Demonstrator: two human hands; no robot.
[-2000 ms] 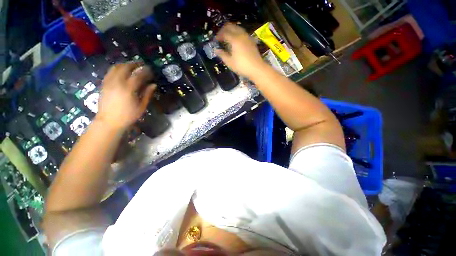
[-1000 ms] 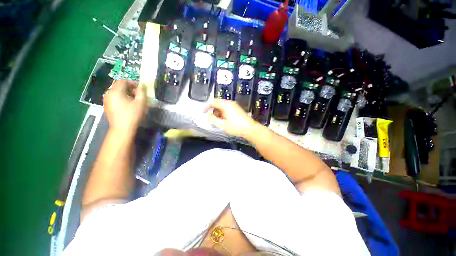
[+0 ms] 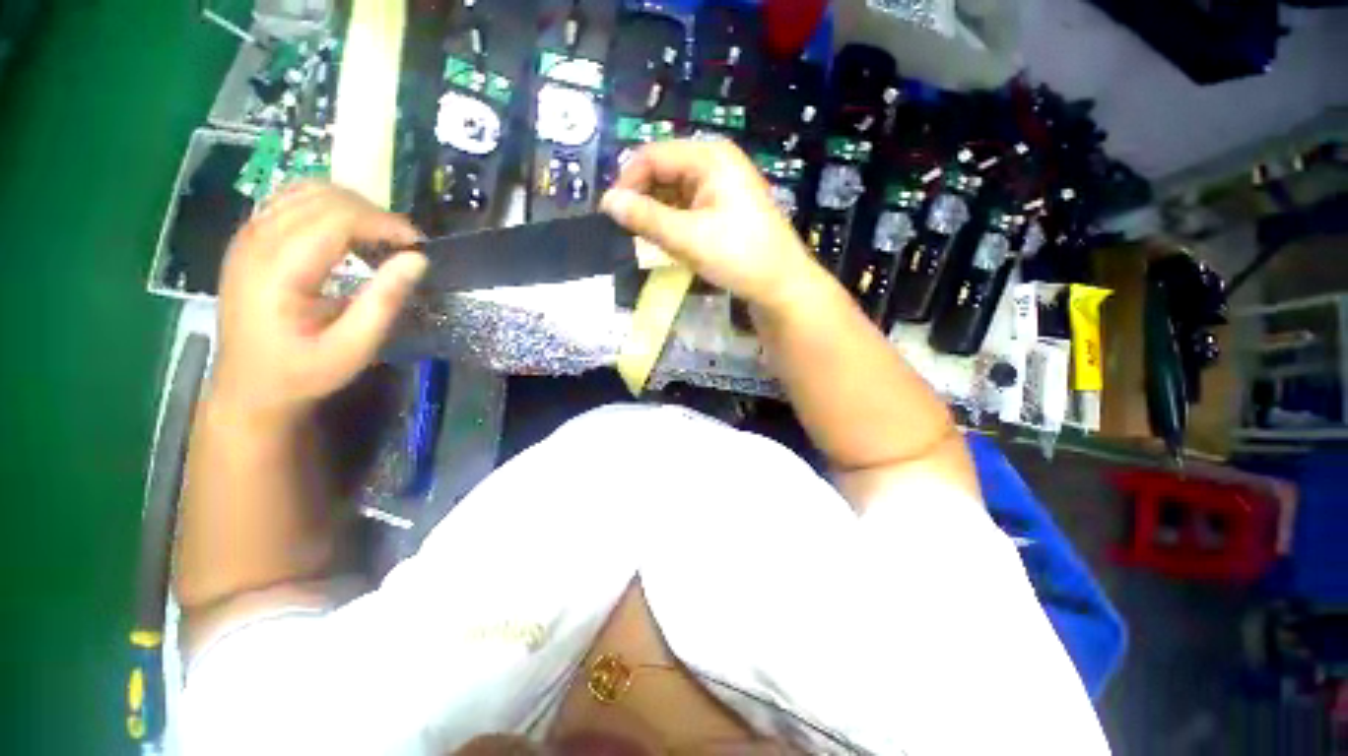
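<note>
A flat black strip (image 3: 518, 254) is stretched between my two hands above the front edge of the bench. My left hand (image 3: 311, 296) pinches its left end between thumb and fingers. My right hand (image 3: 702, 214) pinches its right end. A pale yellow strip (image 3: 655, 322) hangs below my right hand; whether that hand holds it too is unclear. Long black housings (image 3: 968, 288) with silvery discs and green boards stand in a row behind the hands. My right hand and the black strip cover parts of some housings.
A pale yellow strip (image 3: 367, 111) lies left of the housings, beside loose green circuit boards (image 3: 281, 148). A yellow tube (image 3: 1087, 337), printed white pieces (image 3: 1039, 355) and a dark tool (image 3: 1168, 355) are at the right bench end. A blue crate (image 3: 1057, 576) and red stool (image 3: 1205, 520) are lower right.
The black strip now shows, held up between both hands. My right hand has moved up and a little right. A pale yellow strip now hangs below it. The view has shifted.
</note>
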